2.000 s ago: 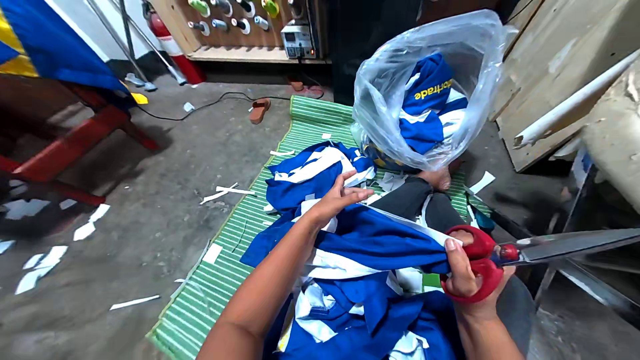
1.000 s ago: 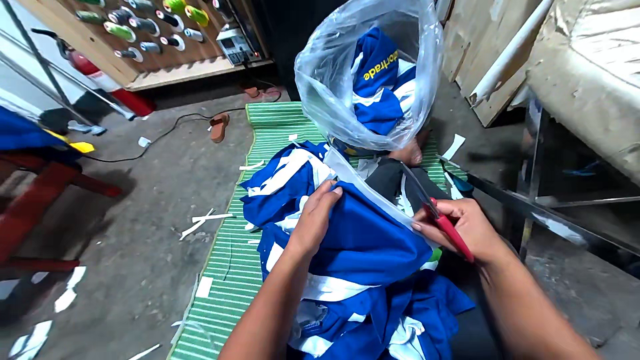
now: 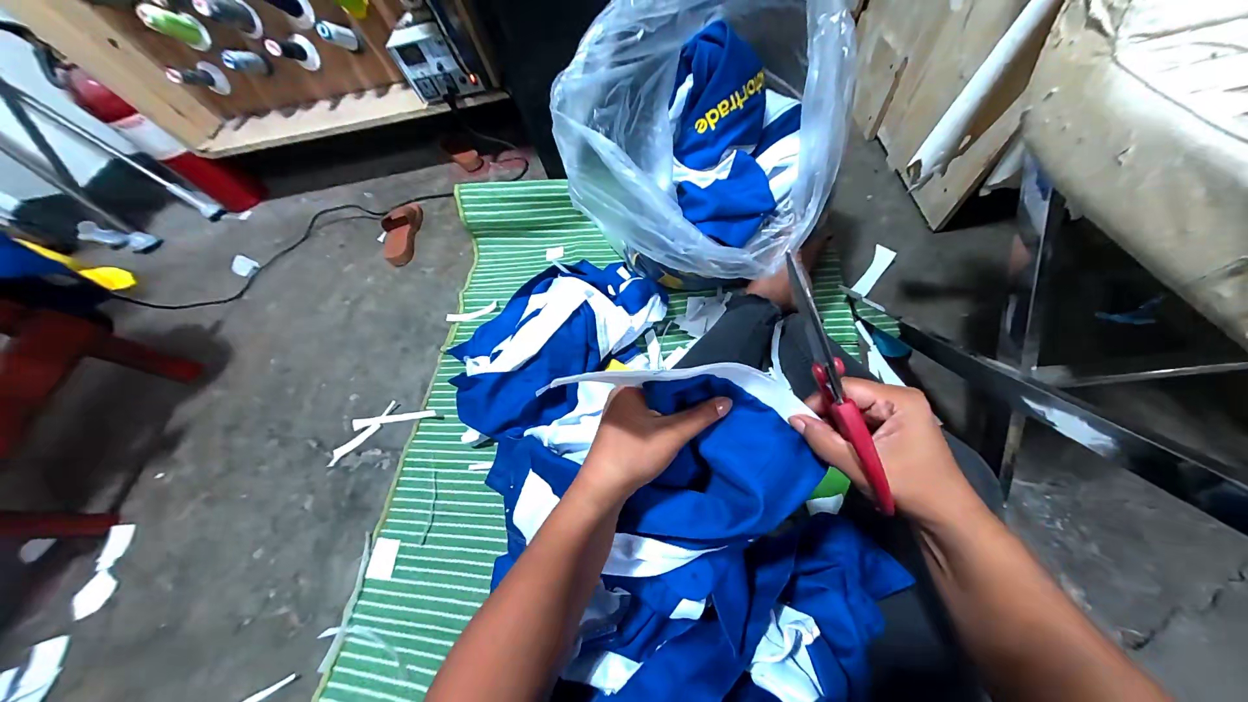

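Observation:
My left hand (image 3: pixel 648 434) grips a blue fabric piece (image 3: pixel 726 478) near its white edge strip (image 3: pixel 721 373). My right hand (image 3: pixel 892 439) holds red-handled scissors (image 3: pixel 853 429), blades pointing up and away, while its thumb and finger pinch the right end of the same white edge. Below and to the left, blue and white fabric pieces (image 3: pixel 522 390) lie heaped around my legs. Beyond them stands a clear plastic bag (image 3: pixel 624 185) with blue and white cloth (image 3: pixel 717 107) inside, one piece bearing yellow lettering.
Under the heap lies a green striped mat (image 3: pixel 429 595) with white scraps on it. Thread spools on a wooden rack (image 3: pixel 263 127), a brown sandal (image 3: pixel 401 234) and a black cable are at the back left. A metal frame (image 3: pixel 1014 390) and a cushioned seat (image 3: pixel 1150 146) stand on the right.
The scissors have swung from pointing right to pointing up and away in my right hand. My left hand has shifted its grip along the cloth, and the white edge now lies more crosswise.

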